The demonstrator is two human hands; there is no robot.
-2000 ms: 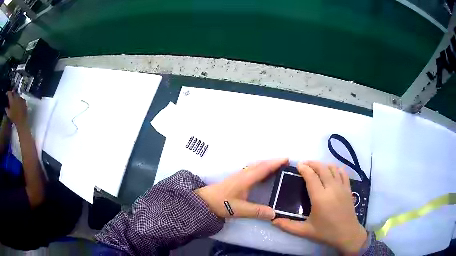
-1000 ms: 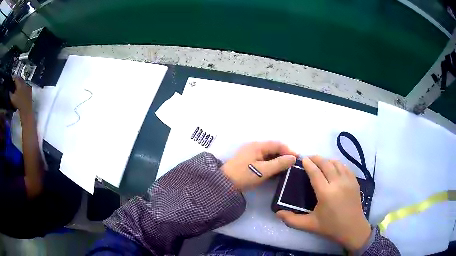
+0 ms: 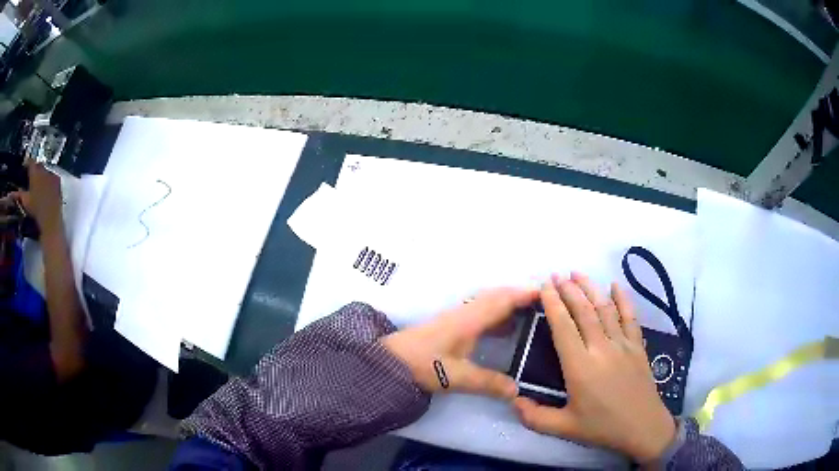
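Observation:
The black handheld device (image 3: 674,346) lies on the white paper, screen (image 3: 540,361) at left and round keypad at right. Its black wrist strap (image 3: 647,278) loops above the keypad end. My left hand (image 3: 465,345) touches the device's left edge with thumb and fingers spread at its two corners. A narrow black label (image 3: 441,373) is stuck on the back of this hand. My right hand (image 3: 600,373) lies flat over the screen's right part and hides it. Several small black labels (image 3: 375,266) sit in a row on the sheet.
A yellow strip (image 3: 771,375) lies at right on more white paper (image 3: 768,276). A chipped pale edging (image 3: 432,129) and green belt (image 3: 414,55) run behind the bench. At left are white sheets (image 3: 193,221) and another person's arm (image 3: 60,276).
My left hand has moved from the screen's top corner to spread along its left edge. My right hand has flattened over the screen, and the keypad shows more.

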